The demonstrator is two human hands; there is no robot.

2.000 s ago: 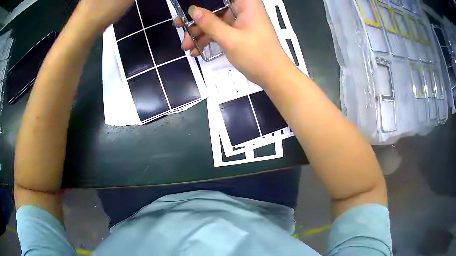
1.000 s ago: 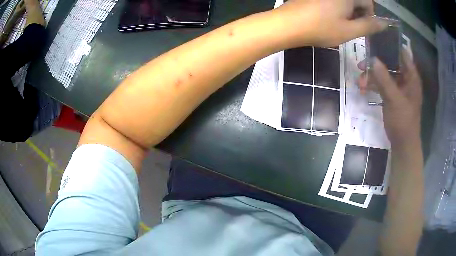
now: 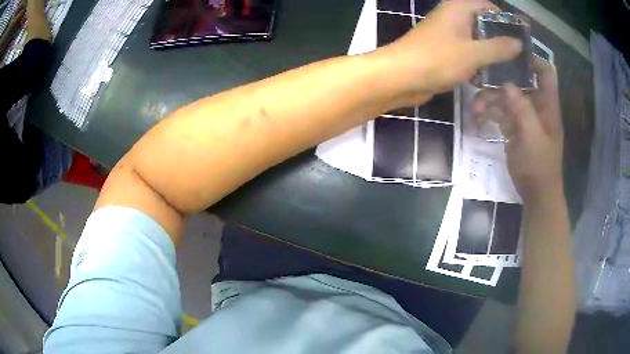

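Note:
A small rectangular frame (image 3: 508,69) with a dark grey inside is held up over the sheets at the upper right. My left hand (image 3: 459,48) grips its left side, with a finger or thumb lying across its face. My right hand (image 3: 528,121) is at its lower edge, blurred, fingertips touching or very near it. Black adhesive pieces (image 3: 435,151) lie in a grid on a white backing sheet (image 3: 349,153), partly hidden by my left forearm. Two more black pieces (image 3: 476,227) lie on a second sheet with a white waste skeleton (image 3: 436,259) under it.
A glossy dark flat stack (image 3: 211,22) lies at the upper left of the green bench (image 3: 290,200). Pale ribbed strips (image 3: 93,66) lie farther left. Another person's dark sleeve (image 3: 27,76) is at the left edge. Whitish blister trays (image 3: 608,180) stand at the right edge.
The view has swung right since the first frame. Since one second ago, my left thumb or finger has moved onto the frame's face, and both hands appear slightly farther left in the picture.

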